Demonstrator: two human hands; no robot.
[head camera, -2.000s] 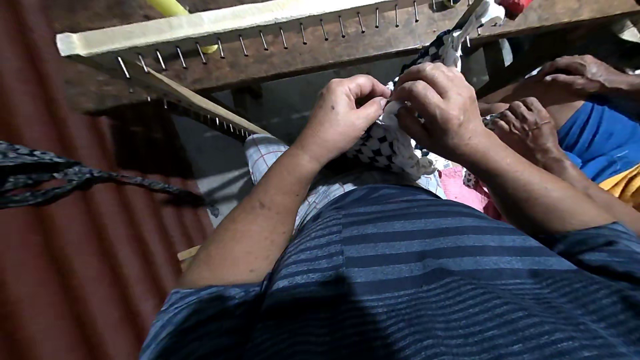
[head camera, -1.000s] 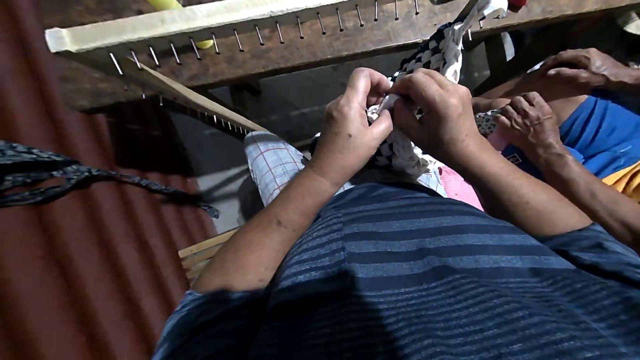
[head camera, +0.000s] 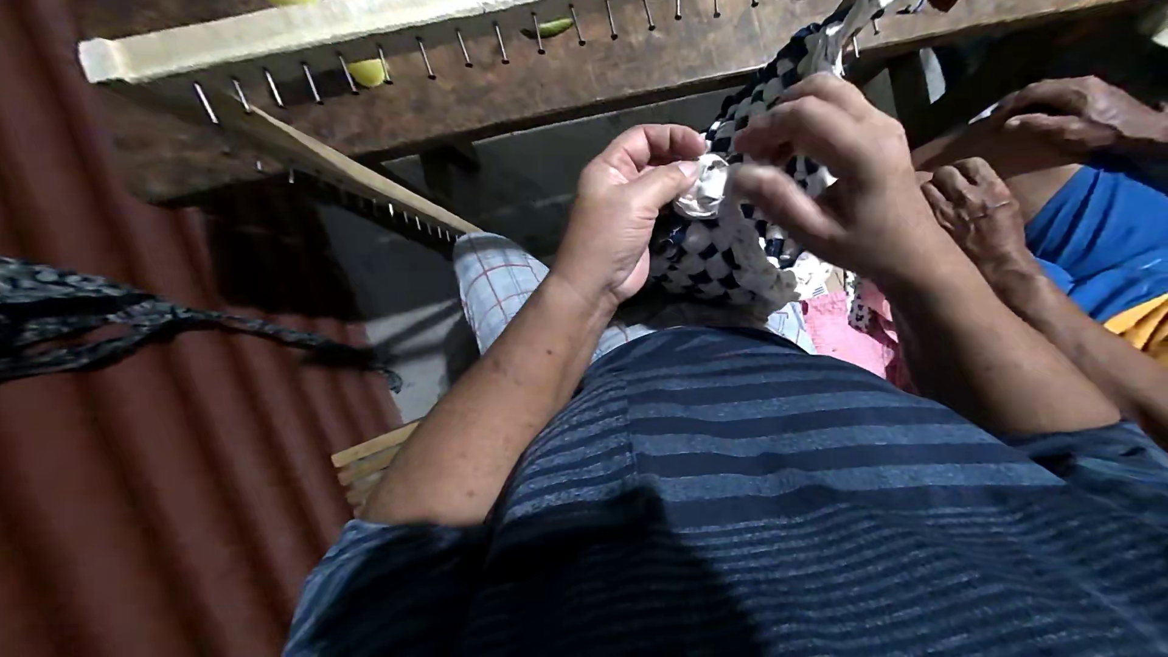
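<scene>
My left hand (head camera: 630, 201) pinches a loop of white fabric strip (head camera: 703, 185) between thumb and fingertips. Just right of it, my right hand (head camera: 830, 164) is blurred, its thumb and fingers apart beside the loop; nothing shows between them. Below and behind both hands hangs a woven piece of dark blue and white fabric strips (head camera: 707, 265), partly covered by the hands. Its upper part runs up to the nailed frame's right end. It rests over my lap, near checked cloth (head camera: 502, 274).
A wooden frame (head camera: 274, 46) with a row of nails lies on a wooden bench (head camera: 411, 114). A nailed slat (head camera: 365, 178) slants toward my knee. At the right are another person's hands (head camera: 981, 210). Pink cloth (head camera: 844, 333) lies near my lap; a dark patterned cloth strip (head camera: 155, 319) hangs left.
My right hand has come away from my left, and its fingers have spread. The white loop between them now shows more plainly in my left fingertips.
</scene>
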